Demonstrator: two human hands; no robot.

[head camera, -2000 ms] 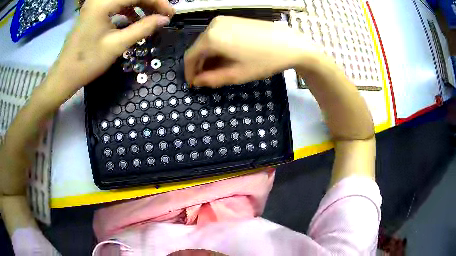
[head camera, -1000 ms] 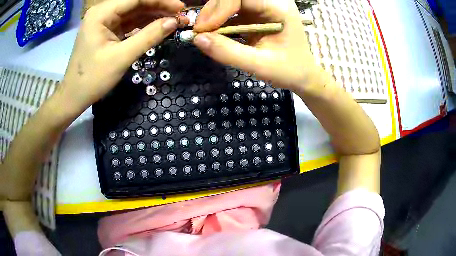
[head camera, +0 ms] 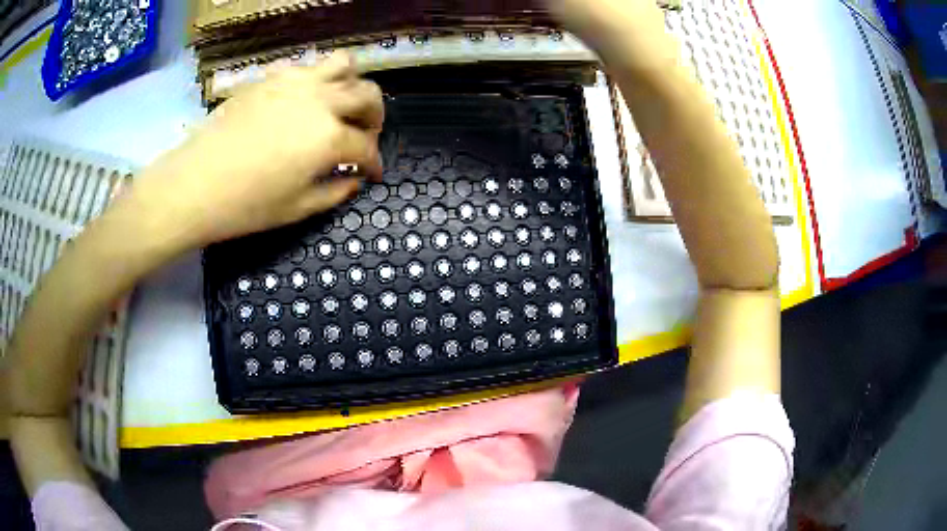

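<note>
The black parts tray (head camera: 415, 390) lies in front of me, with seated round metal parts (head camera: 386, 274) in rows of pockets. Several pockets towards the upper middle hold no bright part. My left hand (head camera: 301, 140) is over the tray's upper left with its fingers curled. A small metal part (head camera: 348, 167) shows at its fingertips; whether it is gripped cannot be told. The hand hides that corner of the tray. My right forearm (head camera: 691, 156) reaches up past the tray's right side; the hand is cut off by the top edge.
A blue bin (head camera: 104, 44) of loose metal pieces is at the upper left. Brown-edged stacked boards (head camera: 280, 47) stand behind the tray. Slotted boards lie at the left (head camera: 52, 202) and right (head camera: 732, 114). Yellow and red tape (head camera: 831, 280) mark the white bench.
My hands, together a second ago with a pale stick in the right, have parted. The left has come down over the loose parts; the right has gone up out of the picture.
</note>
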